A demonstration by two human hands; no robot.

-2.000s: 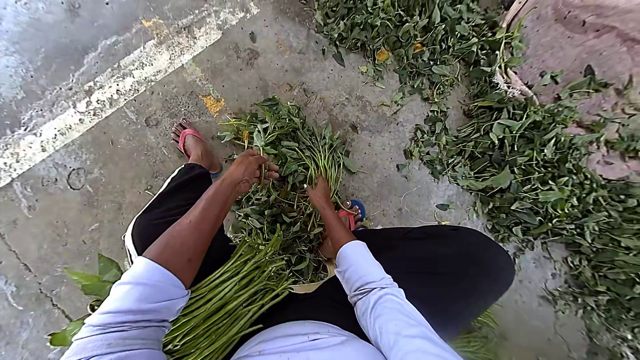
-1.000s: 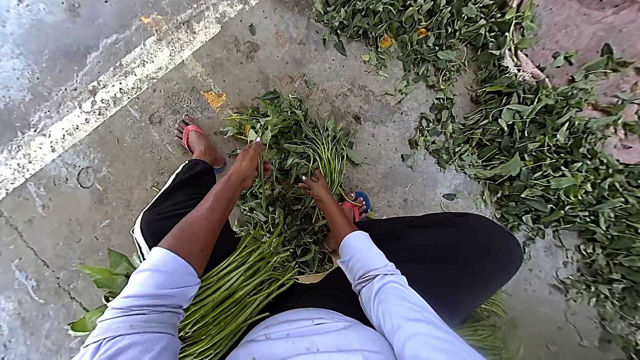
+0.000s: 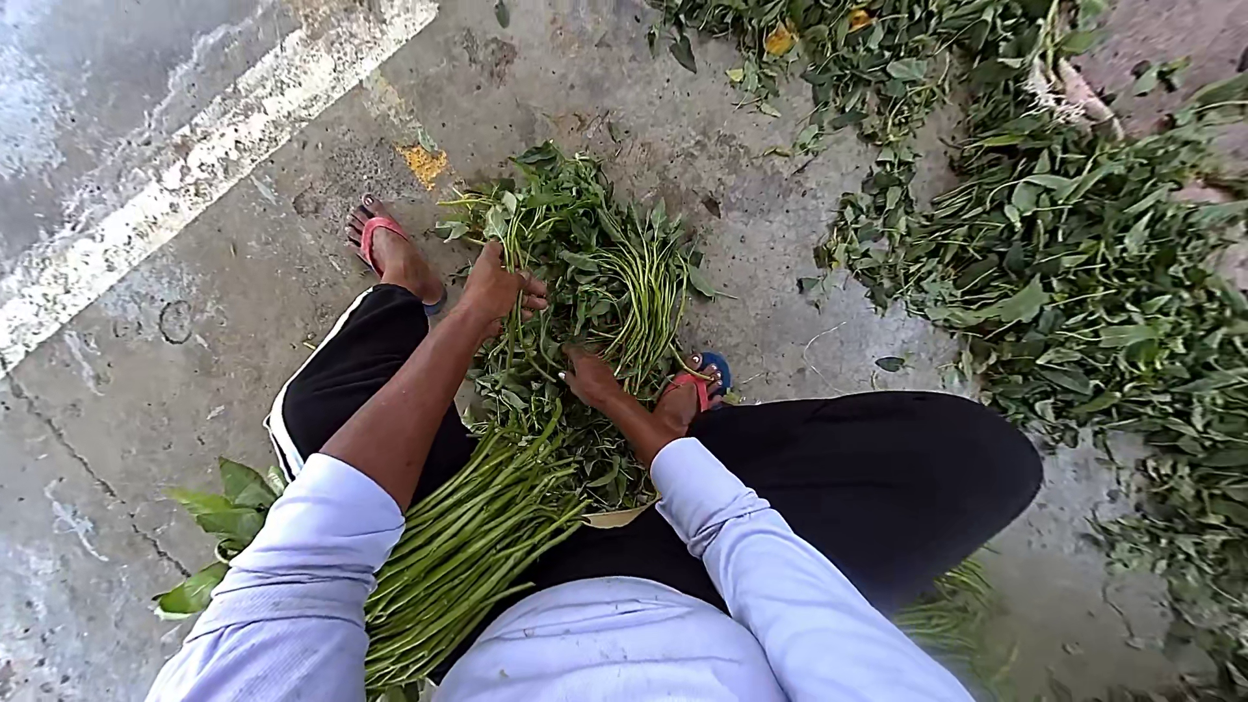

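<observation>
Between my feet lies a heap of leafy green stems (image 3: 575, 224) on the concrete. My left hand (image 3: 499, 292) is at the heap's left side, fingers partly bent over some stems; whether it grips them is not clear. At the lower middle of the heap, my right hand (image 3: 590, 375) touches the greens, its fingertips partly hidden among leaves. Just above and right of it, a bunch of thin pale-green stems (image 3: 648, 307) fans out on the heap. A thick bundle of long bare green stalks (image 3: 468, 556) rests by my left thigh, below both hands.
A large spread of leafy greens (image 3: 1102, 331) covers the floor on the right, beside a pinkish cloth (image 3: 1160, 49). Broad leaves (image 3: 229, 517) lie by my left sleeve, and more stems (image 3: 946, 609) show beyond my right leg. A white painted line (image 3: 195, 185) crosses the concrete.
My right hand has moved from the base of the fanned stems to lower and left of them. My left hand stays at the heap's left side.
</observation>
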